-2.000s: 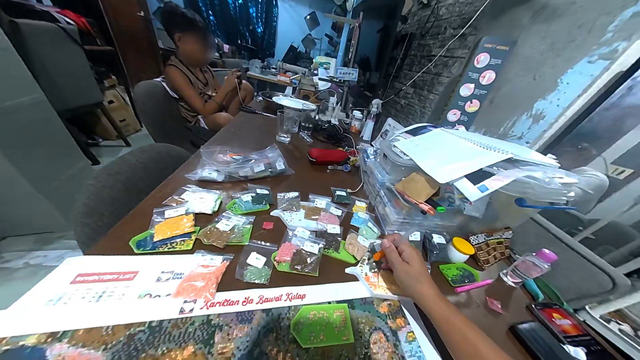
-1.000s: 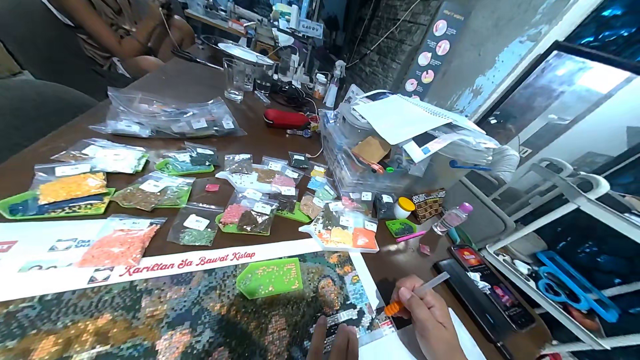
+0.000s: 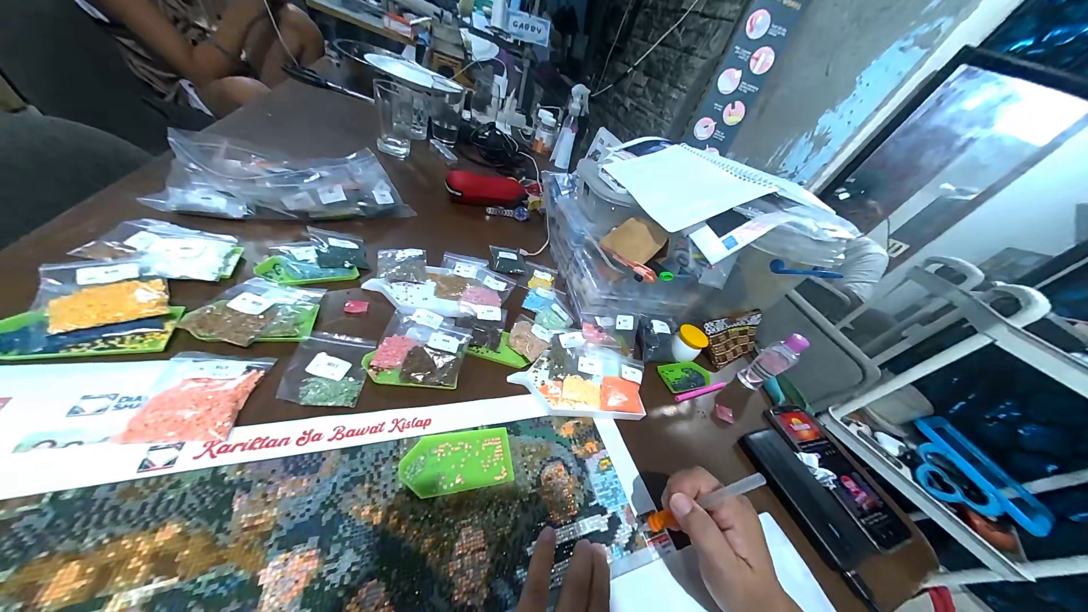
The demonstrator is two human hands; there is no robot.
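My right hand (image 3: 718, 531) grips a pen-like applicator (image 3: 727, 493) with an orange end and a translucent shaft; the orange end is at the right edge of the diamond-painting canvas (image 3: 323, 510). My left hand (image 3: 565, 578) rests fingers apart on the canvas at the bottom, just left of it, holding nothing visible. A green bead tray (image 3: 459, 461) with pale orange beads lies on the canvas above my left hand. A white tray (image 3: 544, 410) holding small bags of orange and yellow beads sits beyond the canvas's top right corner. A bag of coral beads (image 3: 194, 399) lies over the white border at left.
Several bead bags and green trays cover the table behind the canvas. A plastic bin (image 3: 595, 285) piled with papers stands at back right. A pink-capped bottle (image 3: 772, 361) and a phone (image 3: 837, 476) are on the right. A person (image 3: 221, 51) sits at the far left.
My right hand has moved from beside the white tray down to the canvas's lower right edge. My left hand has come into view on the canvas. The view has tilted and turned right.
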